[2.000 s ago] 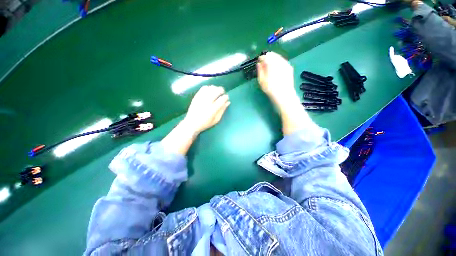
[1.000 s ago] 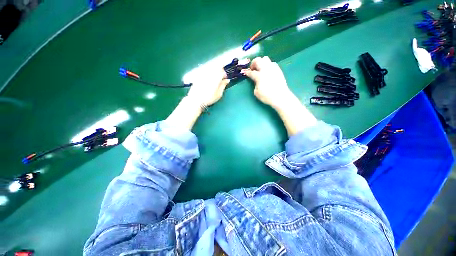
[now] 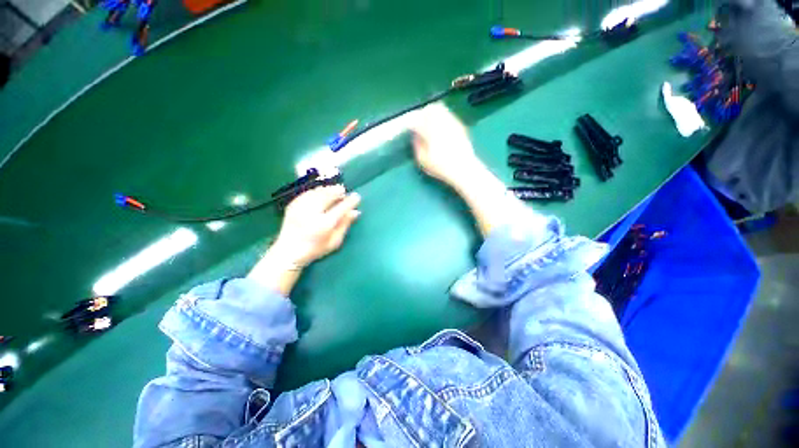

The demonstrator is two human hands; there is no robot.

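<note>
A harness with a thin black cable [image 3: 206, 217] lies on the dark green belt, its blue and orange plug at left and its black cluster [image 3: 302, 185] at right. My left hand [image 3: 311, 229] is at the lower edge of this cluster, fingers curled; whether it grips it is hidden. My right hand [image 3: 445, 149] is blurred, apart from that cluster, beside the cable of a second harness [image 3: 399, 114]. I see nothing in it, but its finger position is unclear. The second harness's black cluster [image 3: 495, 86] lies up and right of my right hand.
Several loose black housings [image 3: 541, 168] lie at right, with another group [image 3: 599, 147] beside them. Beyond are a white crumpled item [image 3: 682, 111], a harness pile [image 3: 708, 79] and a person's grey sleeve [image 3: 760, 131]. A blue bin [image 3: 692, 306] stands below the bench edge.
The harness my hands were both at has moved left and down with the belt, and my left hand with it. My right hand has come off it. The second harness has also moved left.
</note>
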